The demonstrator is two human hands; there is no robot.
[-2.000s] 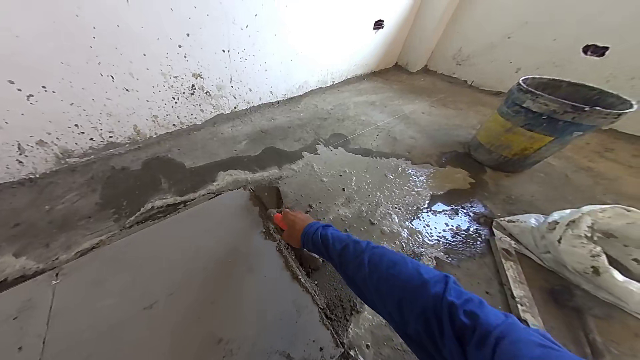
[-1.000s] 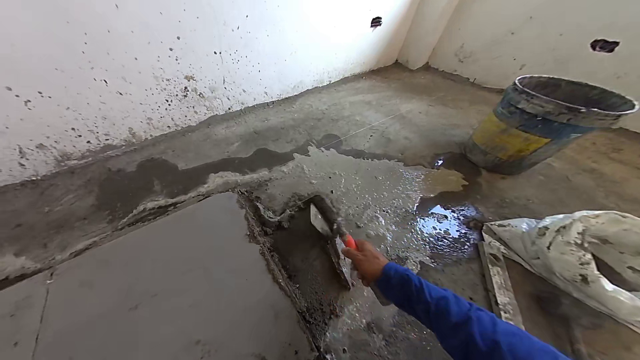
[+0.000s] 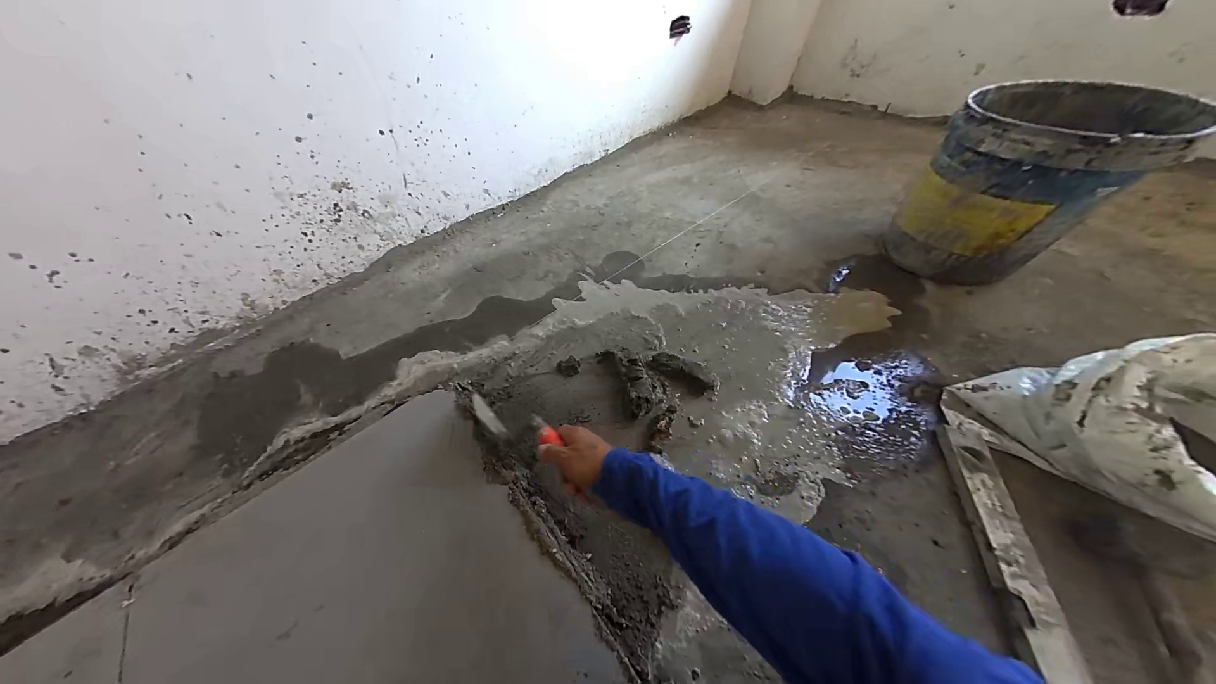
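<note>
My right hand (image 3: 578, 458), in a blue sleeve, is closed around the orange-red handle of a trowel (image 3: 490, 418). The trowel's metal blade stands tilted at the far corner of a large grey floor tile (image 3: 380, 551), by its right edge. Wet mortar (image 3: 608, 579) lies along that edge, rough and dark. Beyond the hand, a ridged heap of mortar (image 3: 646, 380) rests on the wet, soupy cement layer (image 3: 731, 332). My left hand is out of the picture.
A dirty bucket (image 3: 988, 209) with a yellow band stands at the back right. Nearer, a mortar-stained white sack (image 3: 1121, 418) lies beside a long straight bar (image 3: 1016, 560). A spattered white wall (image 3: 285, 142) runs along the left. A thin string (image 3: 693, 226) crosses the floor.
From one second ago, my right hand and trowel have moved left to the tile's far corner. Mortar now stands in ridges beyond the hand, where the surface was flatter.
</note>
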